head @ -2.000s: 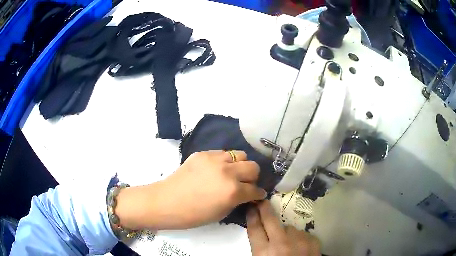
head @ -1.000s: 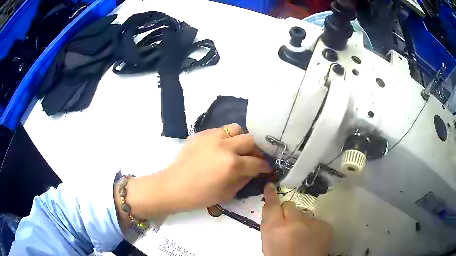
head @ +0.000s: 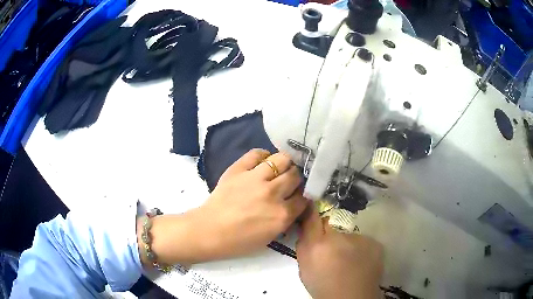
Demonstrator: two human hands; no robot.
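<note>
A black fabric panel (head: 236, 145) lies flat on the white table, its front part under my left hand. My left hand (head: 257, 204), with a ring and a bracelet, presses and pinches the panel beside the needle area. My right hand (head: 339, 260) is partly cut off by the bottom edge; its fingertips meet my left fingertips at the fabric edge. What the right fingers pinch is hidden. The off-white sewing machine head (head: 345, 111) stands over the fingertips. The presser foot and needle are mostly hidden behind the machine head and my fingers.
A panel stack (head: 82, 87) lies at the upper left of the table. Beside it is a black band pile (head: 158, 44) with a straight fabric strip (head: 186, 117) across it. A blue bin (head: 35, 111) stands at the left edge. Cream ribbed knobs (head: 387, 160) stick out of the machine.
The panel has turned and shows more of its surface behind my left hand. Both hands stay together near the needle. The view has shifted, so the machine sits further left and higher.
</note>
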